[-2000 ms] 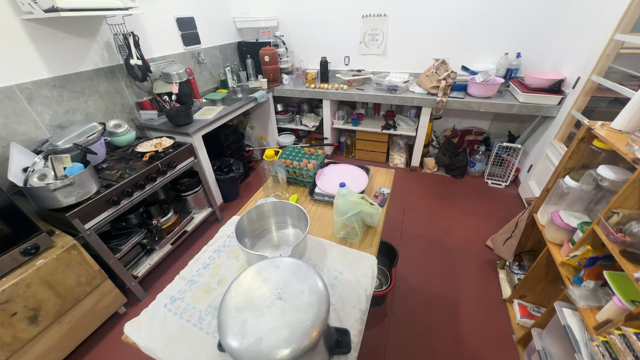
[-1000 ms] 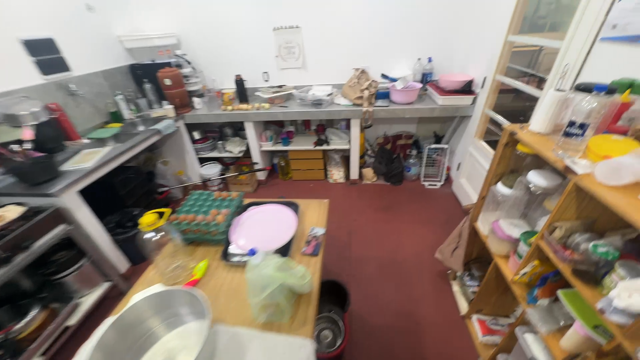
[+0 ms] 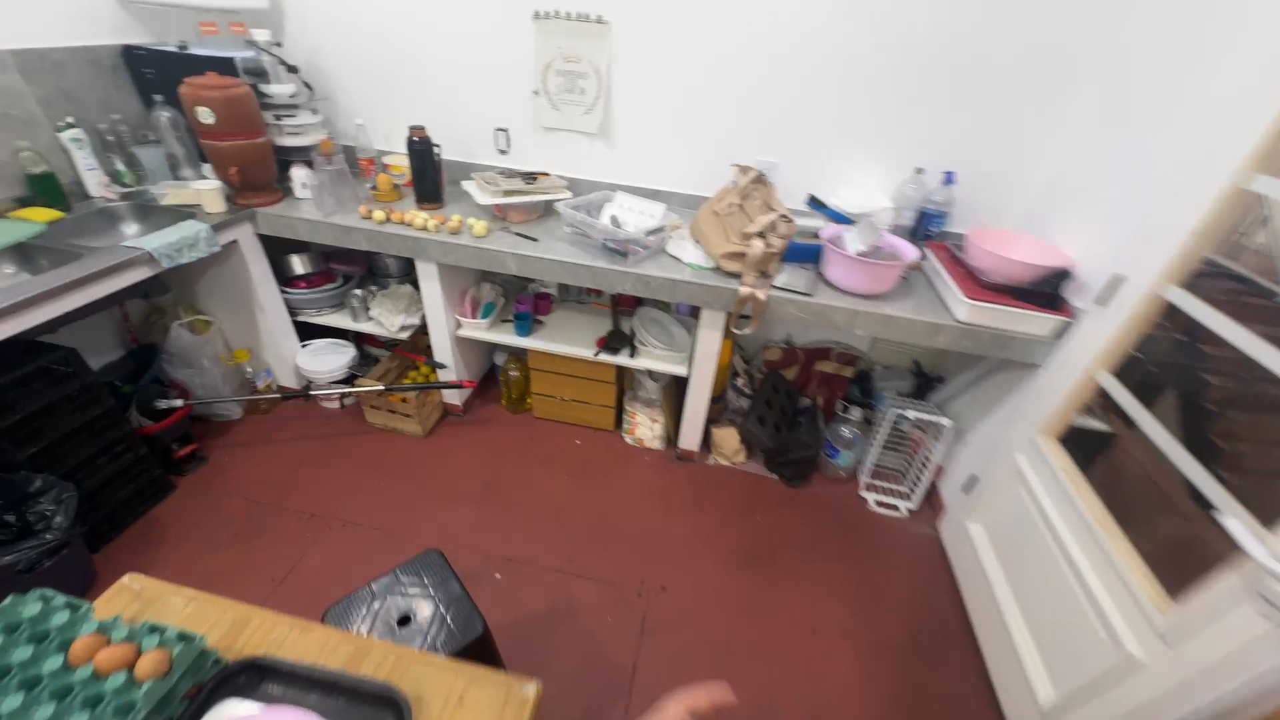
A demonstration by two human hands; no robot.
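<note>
At the bottom edge, right of centre, a blurred part of a bare hand (image 3: 690, 700) shows over the red floor; its position suggests my right hand, and it touches nothing visible. My left hand is out of view. Left of it is the corner of a wooden table (image 3: 460, 680). On that table lie a green egg tray (image 3: 40, 650) with brown eggs (image 3: 116, 658) and a black baking tray (image 3: 330, 680) with something pink and white in it. A black plastic stool (image 3: 410, 605) stands just behind the table.
A grey counter (image 3: 500, 262) runs along the back wall, with a pink basin (image 3: 865, 262), a tan bag (image 3: 742, 225) and a black thermos (image 3: 424, 170). A white door (image 3: 1060, 580) stands at right. A long pole (image 3: 320, 391) juts out near a wooden crate (image 3: 400, 408).
The view has swung right and forward towards the back counter. The pots and the shelf at right have left the frame; a hand has appeared at the bottom edge.
</note>
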